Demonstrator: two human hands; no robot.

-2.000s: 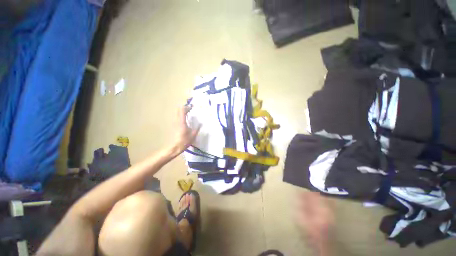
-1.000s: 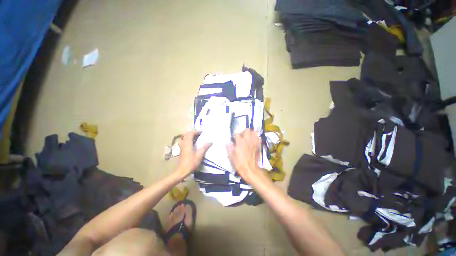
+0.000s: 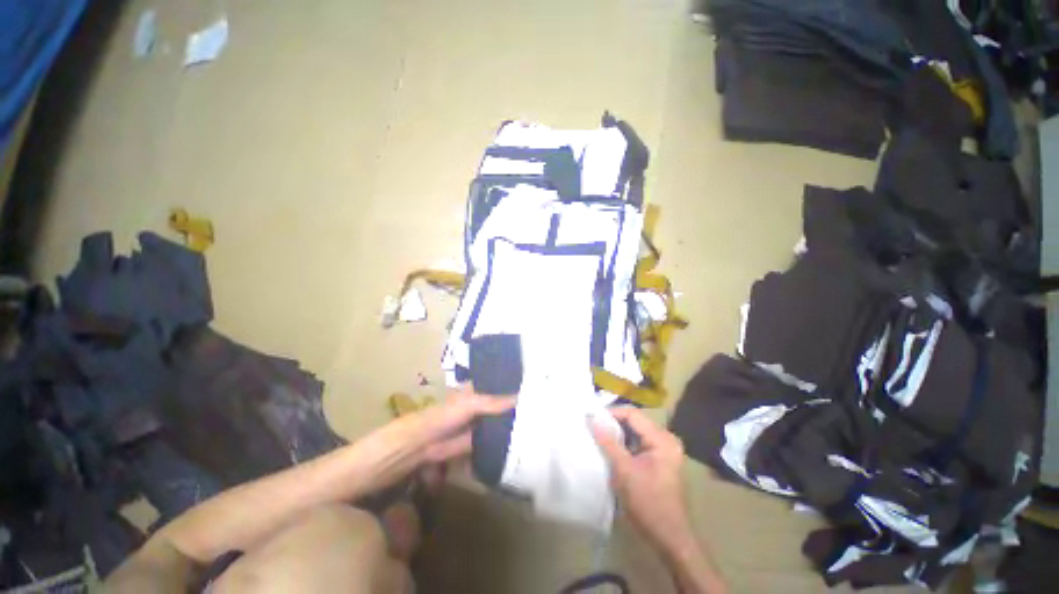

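A bundle of white cut pieces with navy strips (image 3: 540, 279) lies on the floor in the middle. My left hand (image 3: 459, 424) holds a dark cut piece (image 3: 497, 400) at the lower left of the bundle. My right hand (image 3: 639, 453) holds the edge of a white cut piece (image 3: 563, 464) at the near end, its surface blurred. The dark and white pieces touch and overlap. Mustard ties (image 3: 662, 337) lie crumpled along the bundle's right side, and another sticks out at its left.
A loose dark heap (image 3: 174, 383) lies at the left. Large dark-and-white bundles (image 3: 859, 313) lie at the right. A folded dark stack (image 3: 801, 93) is at upper right. White scraps (image 3: 207, 42) lie at upper left. Blue cloth (image 3: 29, 52) hangs in the corner.
My hands have moved from the top of the bundle to its near end and grip pieces there. A dark piece now shows beside the white one. The view has shifted.
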